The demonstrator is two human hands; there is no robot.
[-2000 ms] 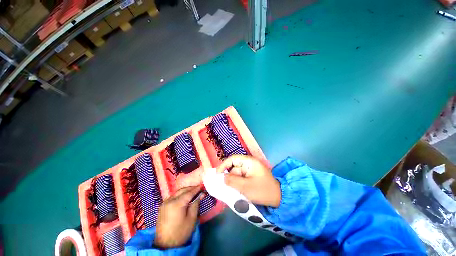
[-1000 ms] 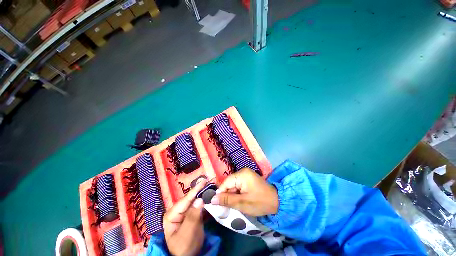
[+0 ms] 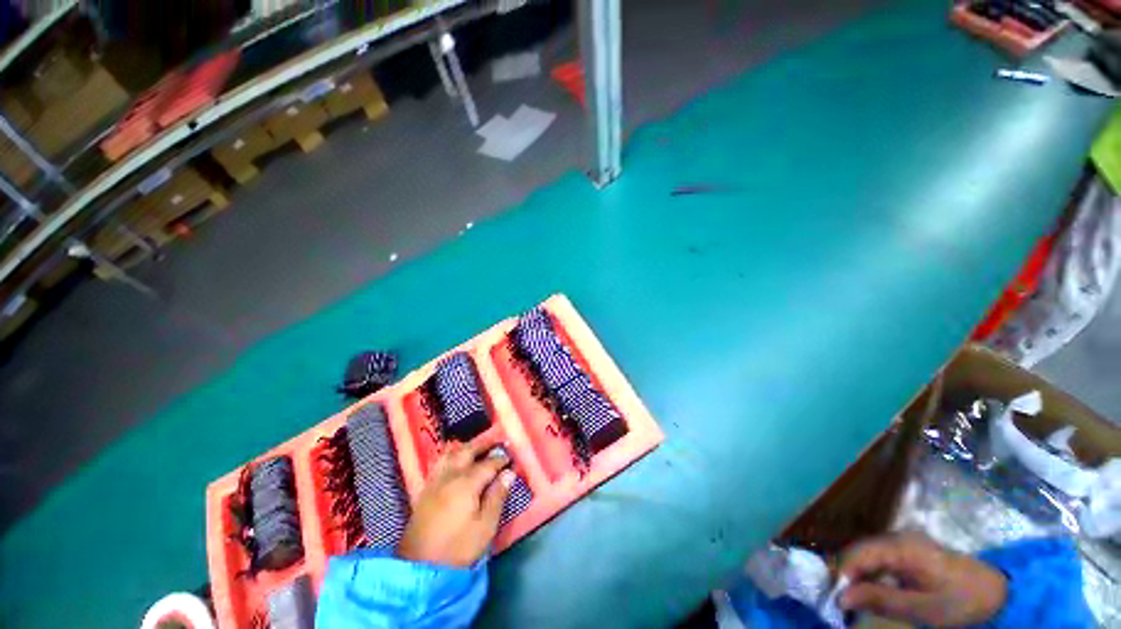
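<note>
The orange-red tray holds striped stacks of small wired components in long slots, with dark leads along their edges. My left hand is over the third slot, fingertips at the near stack; whether it grips a component is hidden. My right hand is low at the right by the carton, somewhat blurred, its fingers closed on a crumpled white liner strip. A white roll is cut off by the bottom edge.
An open brown carton with clear plastic and white scrap stands at the right. A dark parts clump lies beyond the tray. A post stands at the bench edge. Another tray and a pen are far right.
My hands have moved apart. My right hand has gone right to the carton with the liner strip; my left hand is now down at the tray. The view has shifted, showing more bench at right.
</note>
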